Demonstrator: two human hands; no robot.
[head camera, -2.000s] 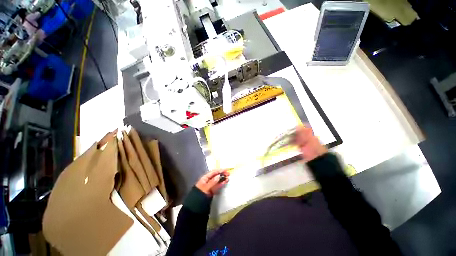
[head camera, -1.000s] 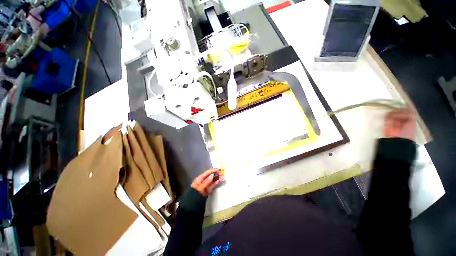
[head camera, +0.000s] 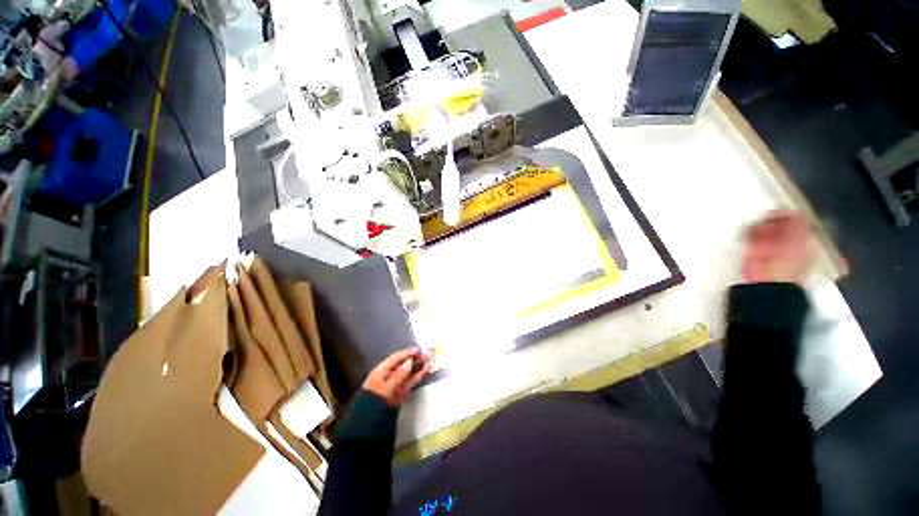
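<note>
My left hand (head camera: 399, 376) is at the front left corner of the sewing template, its fingertips closed on a tiny dark part (head camera: 417, 364), possibly a bobbin. My right hand (head camera: 774, 247) is blurred over the white table to the right of the template; I cannot tell whether it holds anything. The white sewing template (head camera: 514, 260) has a yellow-edged rectangle and lies in front of the machine head. An orange-yellow clamp bar (head camera: 494, 205) lies along its back edge. The white sewing machine head (head camera: 353, 207) with a red mark stands behind the template's left side.
Brown cut panels (head camera: 161, 393) are stacked at the left of the machine. A control screen (head camera: 677, 62) stands on the white table (head camera: 695, 171) at the back right. A yellowish strip (head camera: 645, 357) runs along the table's front edge. Blue bins (head camera: 89, 151) are on the floor at far left.
My right hand has moved from the template's right side out to the right. The thread strands seen trailing from it before are no longer visible. My left hand has stayed near the template's front left corner.
</note>
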